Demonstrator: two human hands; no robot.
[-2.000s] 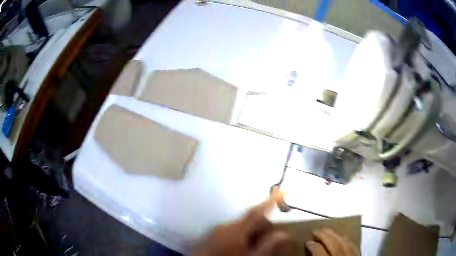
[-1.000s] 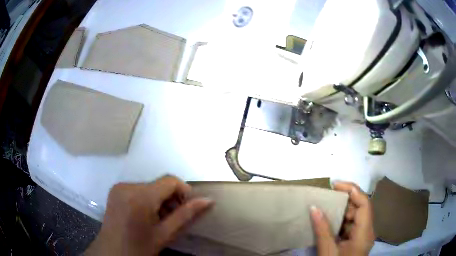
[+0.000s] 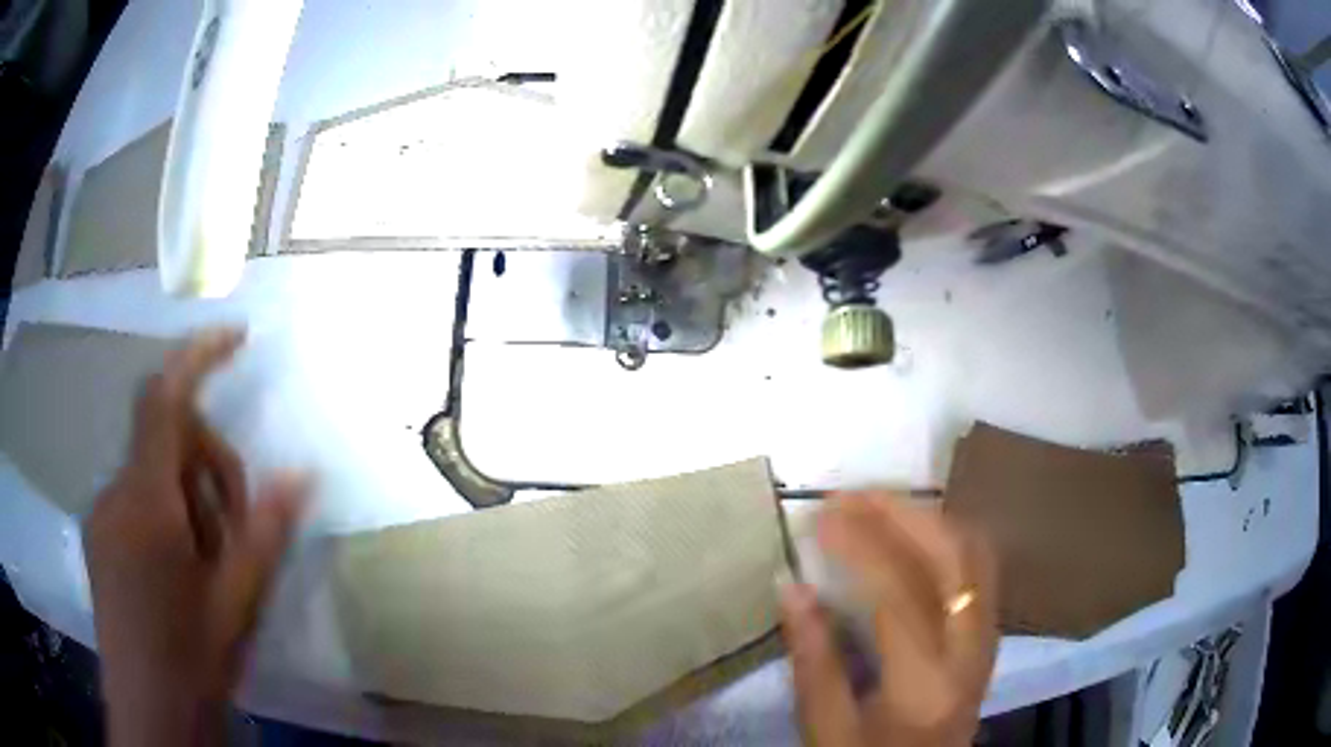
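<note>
A grey-beige pointed flap piece (image 3: 569, 591) lies on the table in front of me, point towards me, with a darker layer showing at its lower right edge. My left hand (image 3: 190, 525) is blurred, fingers apart and empty, between this piece and another grey-beige piece (image 3: 73, 409) at the far left, which it partly covers. My right hand (image 3: 898, 613) is blurred and open at the front piece's right edge, thumb near that edge. A pile of brown pointed pieces (image 3: 1066, 533) lies to its right.
The presser foot and needle plate (image 3: 548, 299) are behind the front piece. The machine head (image 3: 934, 132) fills the upper right, with a ribbed tension knob (image 3: 857, 336). A long white object (image 3: 219, 161) stands upper left, before flaps (image 3: 124, 204). Metal items lie lower right (image 3: 1204, 686).
The view has shifted right and closer to the machine. The front piece, held up in both hands a second ago, lies flat. My left hand has let go and moved left; my right hand has opened.
</note>
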